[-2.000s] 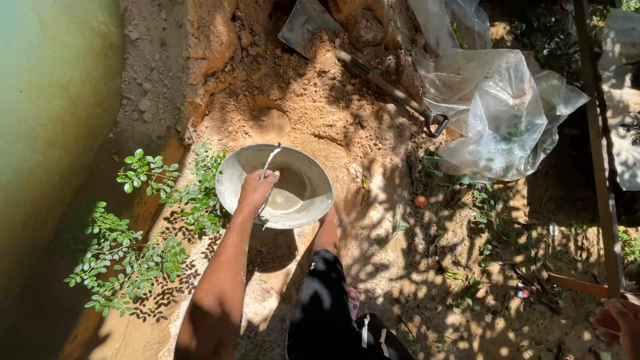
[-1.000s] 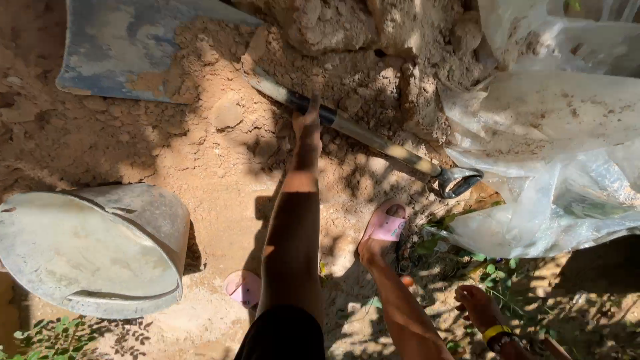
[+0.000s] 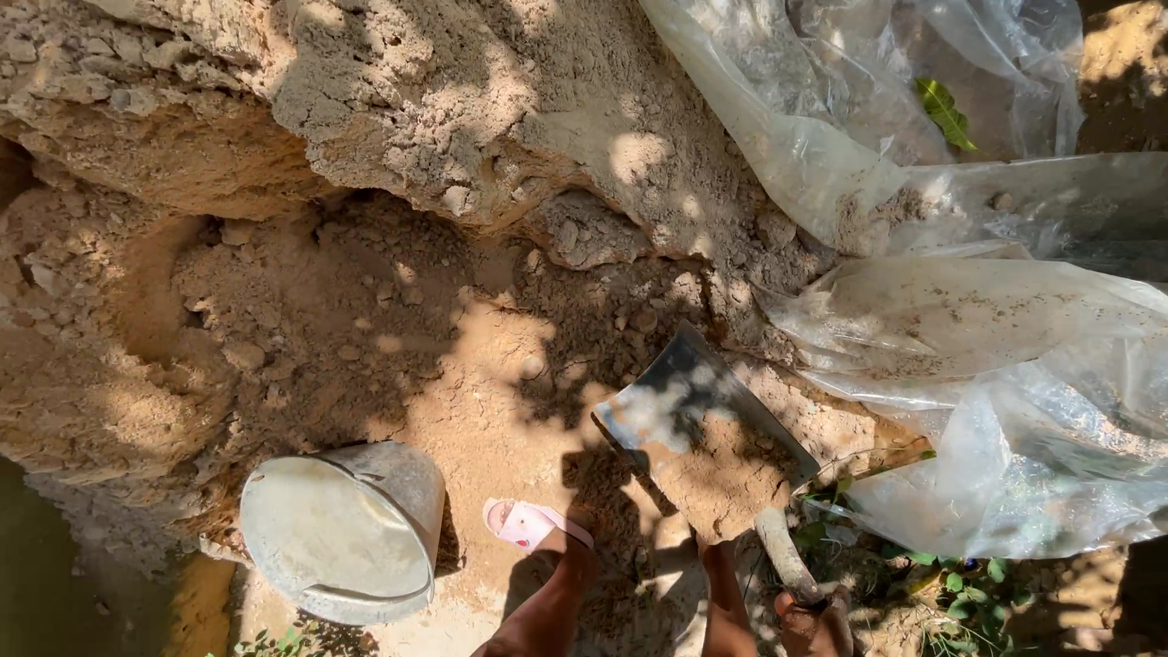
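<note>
My left hand, at the bottom edge right of centre, is closed around the lower shaft of a shovel. Above it the shovel's metal blade is tilted and carries a load of loose brown soil. The rest of the shaft and its grip lie out of view. No part of my right hand shows. To the left, a grey metal bucket leans on its side on the ground, its pale inside facing left and its handle lying along the lower rim.
A bank of crumbly earth spans the top and left. Crumpled clear plastic sheeting covers the right, near green plants. A pink sandal is on one foot beside the bucket; the other lower leg stands below the blade.
The shovel, lying on the ground one second ago with my left hand on its shaft, is now lifted with soil on its blade. Two seconds ago a hand held the bucket; it now stands apart.
</note>
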